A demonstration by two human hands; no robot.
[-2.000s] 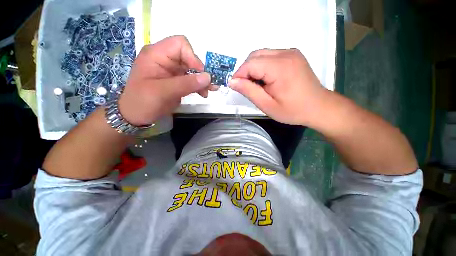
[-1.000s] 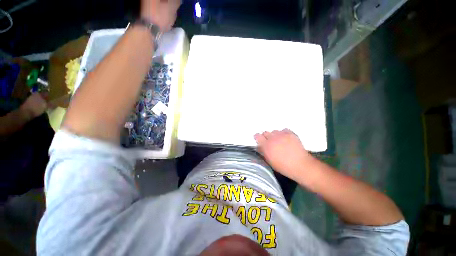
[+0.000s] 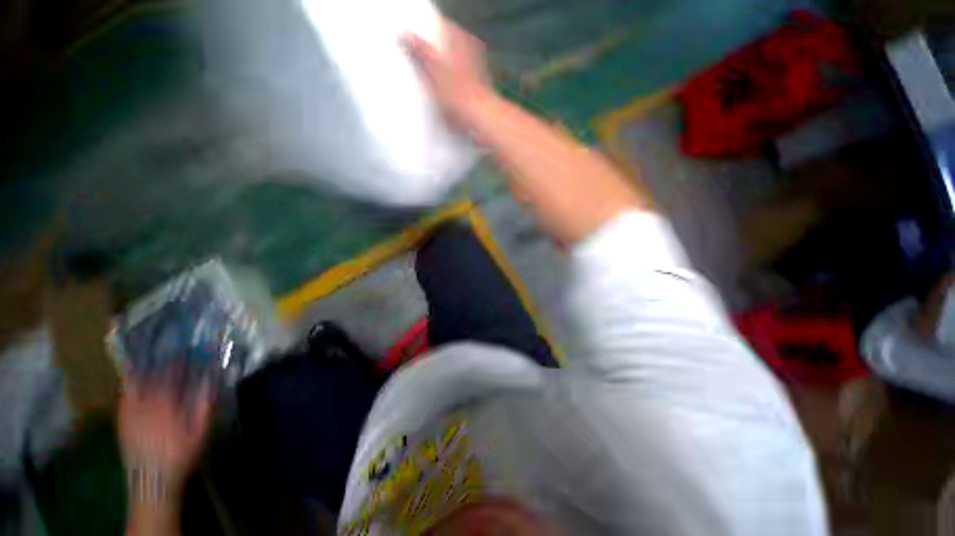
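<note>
The view is strongly blurred. My right hand (image 3: 450,73) is at the top centre, closed on the right edge of a large white sheet or lid (image 3: 346,105), which is tilted above the floor. My left hand (image 3: 162,424) is at the lower left, at the near edge of a pale-rimmed tray (image 3: 232,288) with dark, blue-grey contents. Its fingers overlap the tray's near side, but blur hides whether they grip it. No single part can be made out.
The green floor (image 3: 545,42) has yellow lines (image 3: 351,272). Red objects stand at the upper right (image 3: 770,89) and right (image 3: 806,340). Part of another person, a pale sleeve (image 3: 901,340), shows at the right edge. Brown cardboard (image 3: 84,340) is at the left.
The view has swung to the floor. My right hand has gone from resting on the white surface's edge to holding it aloft. My left hand has moved from the top to the tray at lower left.
</note>
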